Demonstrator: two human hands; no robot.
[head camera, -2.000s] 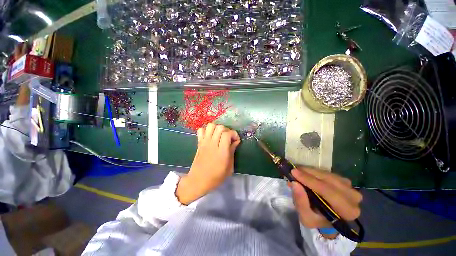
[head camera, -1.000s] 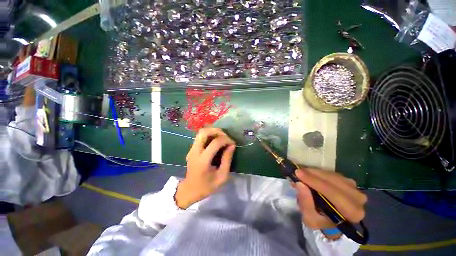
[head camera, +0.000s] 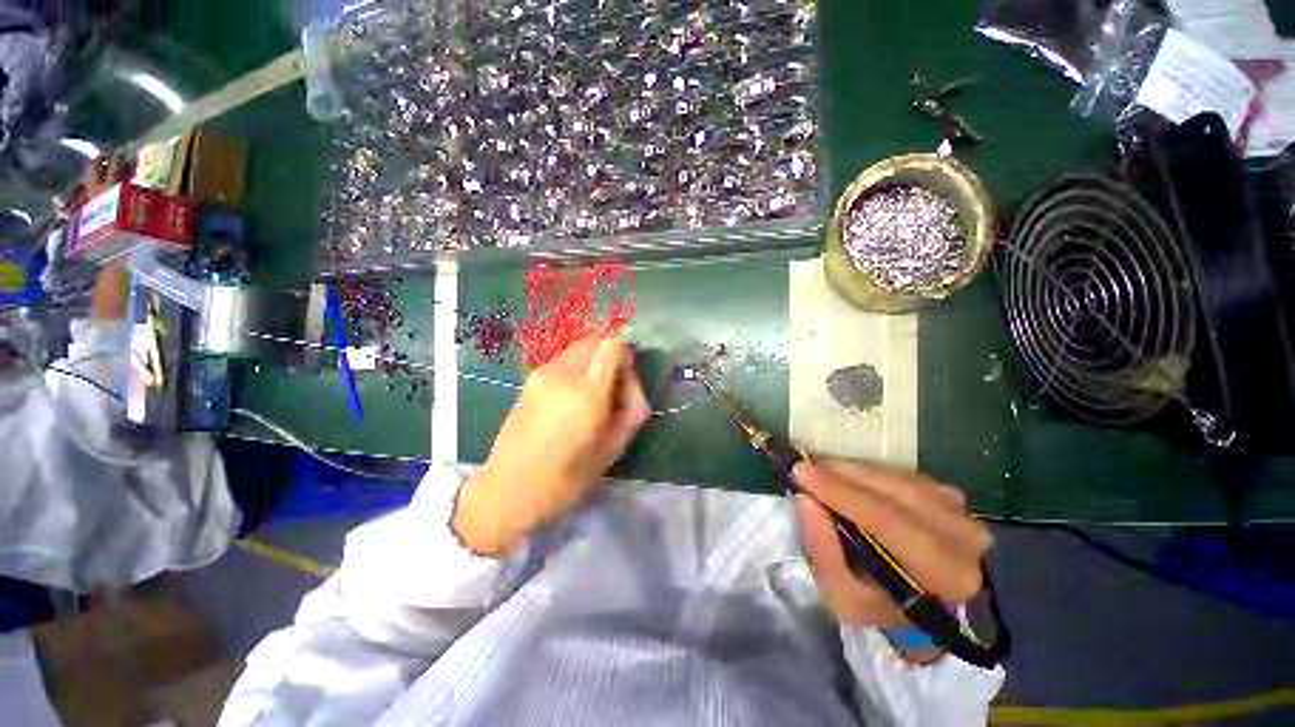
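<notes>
My right hand (head camera: 892, 540) holds the soldering iron (head camera: 852, 533) like a pen, its tip beside a small metal part (head camera: 690, 374) on the green mat. My left hand (head camera: 554, 440) is closed at the lower edge of the loose red wires (head camera: 568, 305). The thin solder wire (head camera: 469, 375) runs from the left into this hand and comes out towards the part. Its fingertips are together and blurred; whether they also pinch a red wire cannot be told.
A clear tray (head camera: 568, 128) of shiny parts lies behind the work. Dark components (head camera: 490, 334) lie left of the wires. A round tin (head camera: 909, 234) stands on a pale strip (head camera: 852, 341). A fan (head camera: 1086, 298) is right, the solder spool (head camera: 256, 315) left. Another person's sleeve (head camera: 107, 469) shows far left.
My left hand has moved up towards the red wires, and its fingers have closed together from a looser curl. My right hand keeps the iron tip near the small part. The view has shifted slightly.
</notes>
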